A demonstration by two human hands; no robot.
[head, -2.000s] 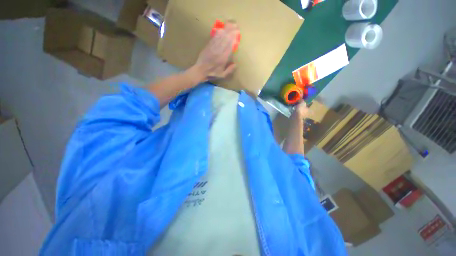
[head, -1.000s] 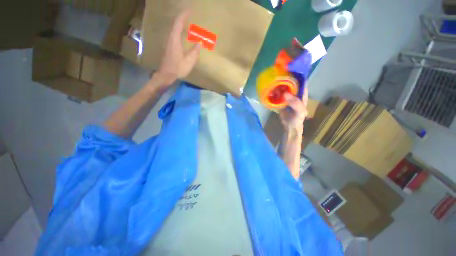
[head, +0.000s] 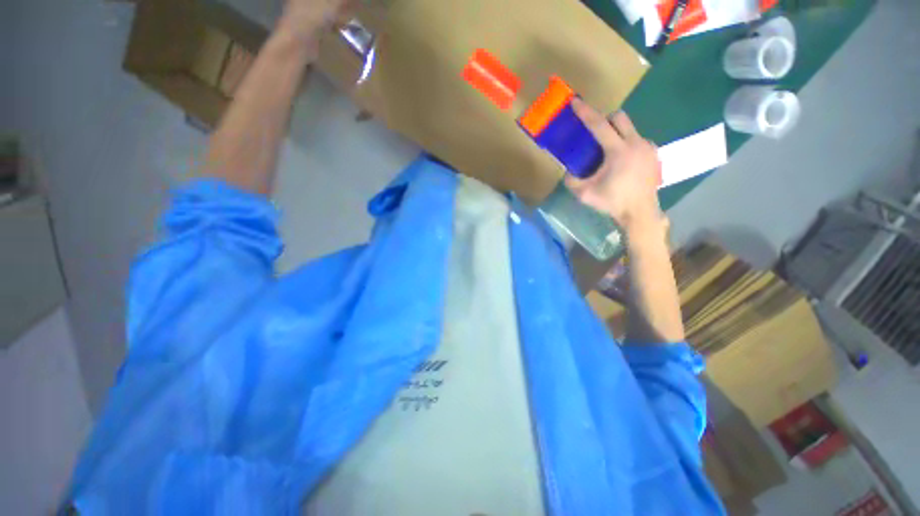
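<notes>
A closed brown carton (head: 434, 91) lies on the green-topped table, with one orange sticker (head: 491, 80) on its upper face. My right hand (head: 620, 166) grips the orange and purple-blue tape dispenser (head: 570, 136) over the carton's right part. The roll is hidden from view, and I cannot tell whether the dispenser touches the carton. My left hand (head: 311, 18) is blurred and partly cut off by the top edge, at the carton's far left side; its fingers are unclear. A shiny piece (head: 358, 45) shows beside it.
White rolls (head: 762, 109) stand at the table's (head: 666, 91) right edge, near a white strip (head: 693, 156) and orange-and-white sheets with a pen (head: 668, 22). An open carton (head: 192, 60) is on the floor at left. Flattened cartons (head: 767, 343) stand at right.
My right hand has brought the tape dispenser left over the carton and turned it. My left hand has moved from beside the sticker up to the carton's far left side.
</notes>
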